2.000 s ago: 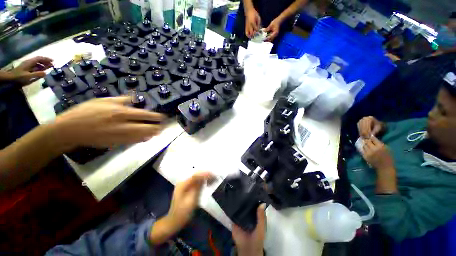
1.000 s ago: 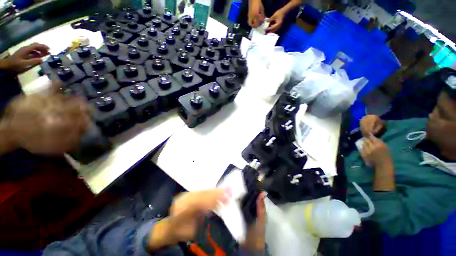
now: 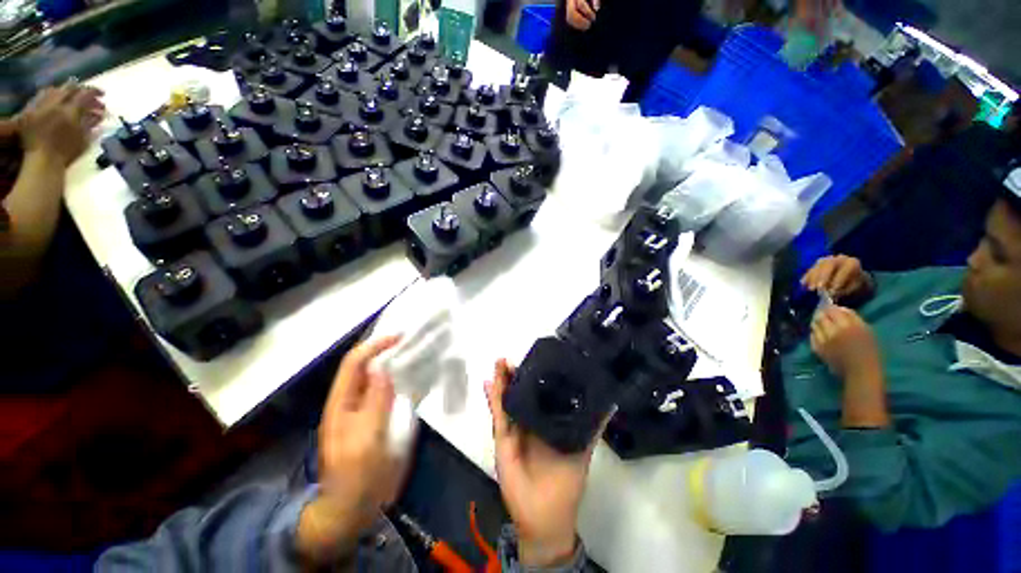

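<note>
My left hand (image 3: 364, 431) is at the lower centre and holds a white crumpled cloth (image 3: 420, 336) up over the table edge. My right hand (image 3: 543, 476) holds a black cube unit (image 3: 558, 394) from below, with a dark round opening facing me. The cloth and the held unit are apart. Beyond the held unit, a cluster of black units (image 3: 627, 319) with silver metal fittings lies on the white table (image 3: 493, 297). The far side of the held unit is hidden.
Dense rows of black units (image 3: 319, 213) fill the left table. Frosted bags (image 3: 717, 185) and a printed sheet (image 3: 700, 297) lie right. A squeeze bottle (image 3: 752, 490) is at the near right. An orange-handled tool (image 3: 453, 554) is below. People are left, behind and right.
My left hand with the cloth has moved up and away from the unit. The held unit is turned and raised. At left, another unit stands at the near table corner, and the other person's hand has withdrawn.
</note>
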